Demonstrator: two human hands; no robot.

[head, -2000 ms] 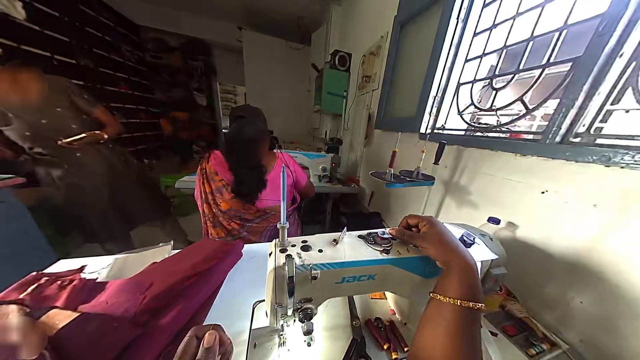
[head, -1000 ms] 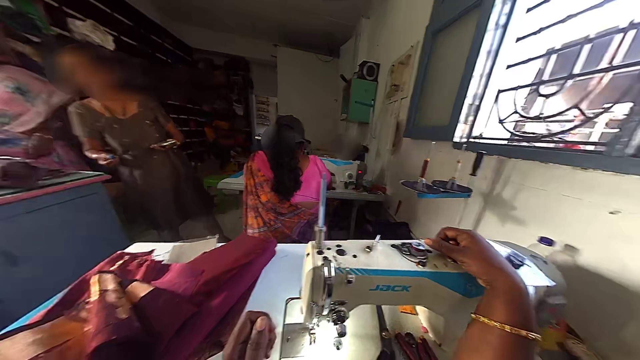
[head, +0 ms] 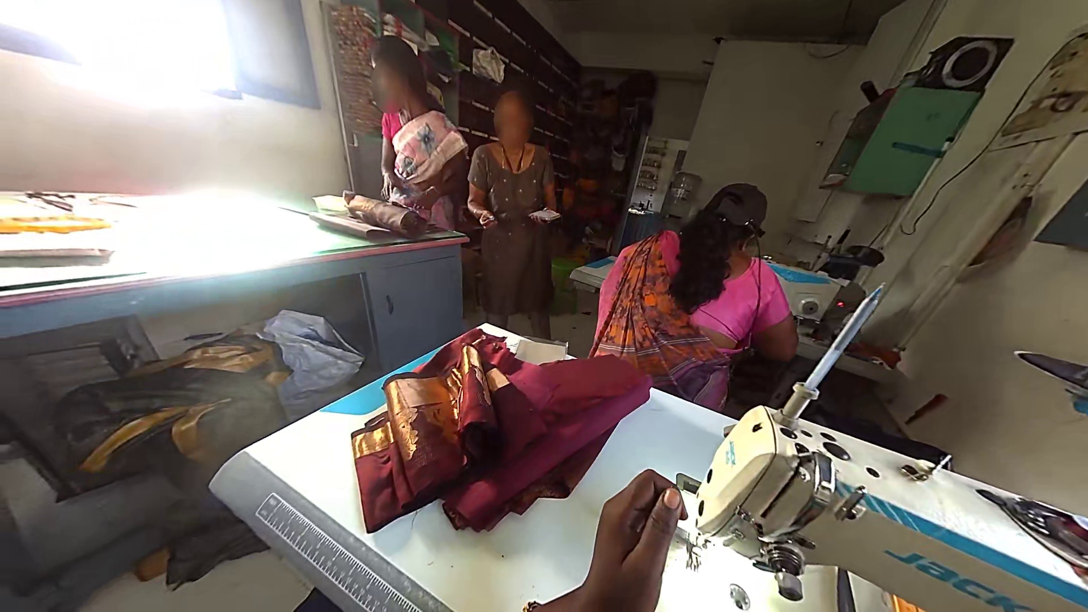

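Note:
My left hand (head: 633,540) is raised over the white table beside the needle end of a Jack sewing machine (head: 850,510), its fingers curled and thumb against the index finger. Whether something thin is pinched between them cannot be told. Left of the hand, a heap of maroon cloth with a gold border (head: 501,425) lies folded on the sewing table (head: 314,493). A thin pale rod (head: 841,340) stands up from the machine's head. My right hand is out of the frame.
Ahead, a person in pink (head: 705,297) sits at another sewing machine (head: 807,293). Two people stand by a blue counter (head: 408,297) bearing rolled cloth (head: 387,212). Bagged and dark cloth (head: 195,399) lies beneath it. A ruler scale (head: 331,552) runs along the near table edge.
The view has swung strongly left. My right hand, earlier on top of the machine, has gone out of view. My left hand stays near the machine's needle end.

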